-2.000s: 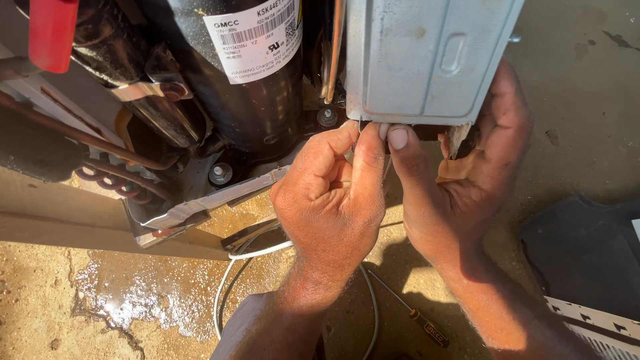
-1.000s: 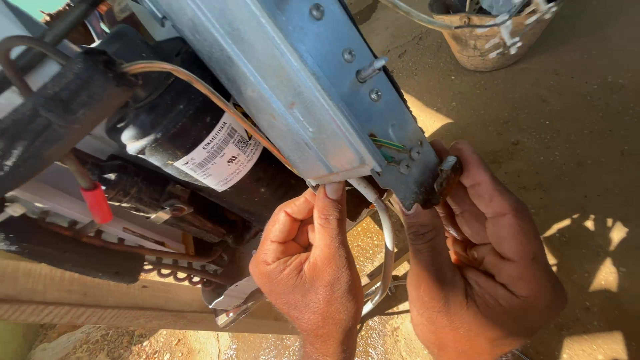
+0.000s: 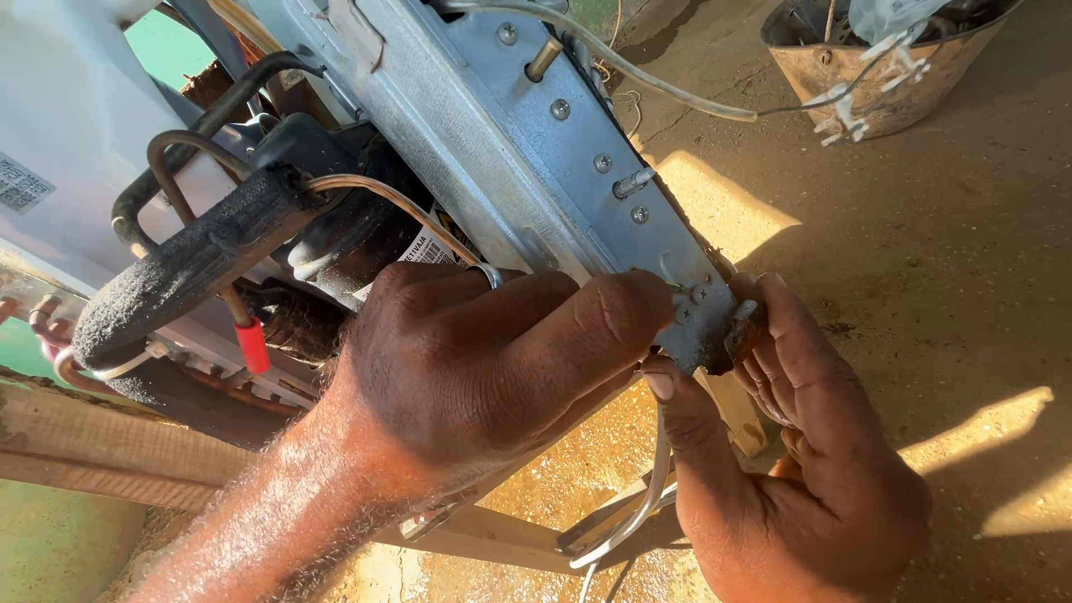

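A sheet-metal electrical box (image 3: 494,142) with screws and threaded studs along its side runs diagonally through the view. My left hand (image 3: 502,352) lies across its lower part, a ring on one finger, its fingertips bent at the lower corner and partly hidden. My right hand (image 3: 796,452) touches that same corner, thumb below and fingers around a small rusty metal piece (image 3: 743,328). A white cable (image 3: 657,477) hangs down between the hands. Behind the left hand is a black compressor (image 3: 360,226) with a label. Whether the fingertips grip a wire cannot be told.
At the left are a foam-covered pipe (image 3: 193,260), a thin pipe with a red cap (image 3: 252,345) and a wooden beam (image 3: 109,452). A grey cable (image 3: 636,74) crosses the upper right. A worn bucket (image 3: 896,75) with cables stands on the concrete floor (image 3: 946,251).
My left hand has moved from below the box's end to across its lower side, beside the right hand. The view has shifted strongly, bringing the box's side and the bucket into sight.
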